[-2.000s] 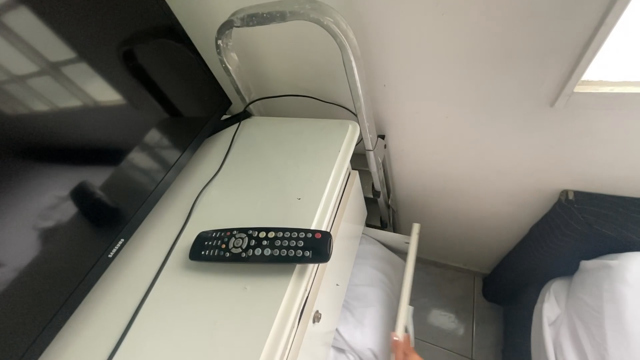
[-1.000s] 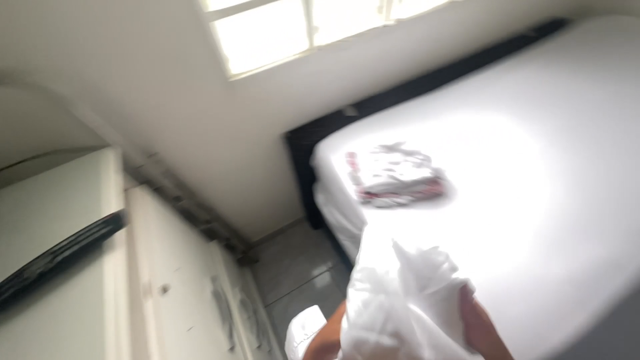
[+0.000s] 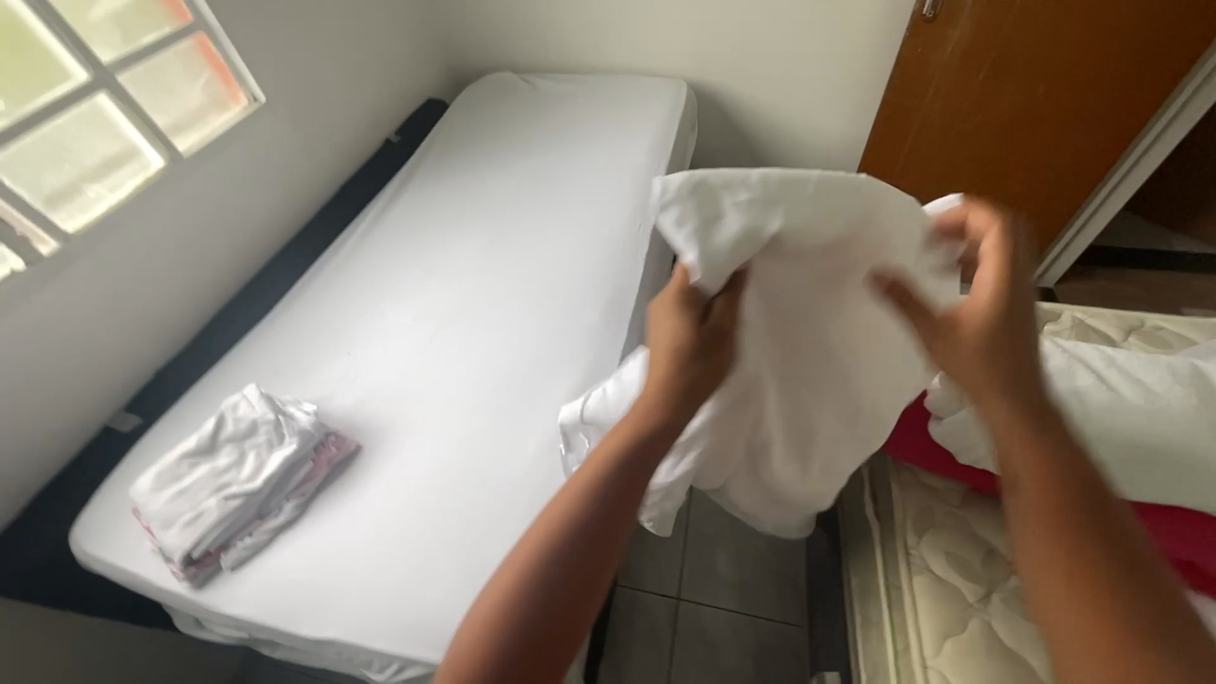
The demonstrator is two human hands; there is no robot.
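A white cloth [image 3: 807,351] hangs in loose folds over the gap between two beds. My left hand [image 3: 695,332] is closed on its left edge, just below a folded-over top part. At the cloth's upper right is my right hand [image 3: 969,294], blurred, with thumb and fingers apart; whether it grips the fabric I cannot tell. On the bed with the white fitted sheet [image 3: 456,313] lies a folded stack of white and pink-patterned cloth [image 3: 237,475], to the left of the held cloth.
To the right is a bare quilted mattress [image 3: 978,579] bearing a white pillow or bundle [image 3: 1130,408] and red fabric [image 3: 1168,541]. Grey floor tiles [image 3: 722,570] show between the beds. A brown wooden door [image 3: 1026,104] stands at the back; a window [image 3: 85,133] is at upper left.
The view has swung right, from the dresser to the beds. The white cloth, bunched low between both hands one second ago, is now raised and hangs more spread out.
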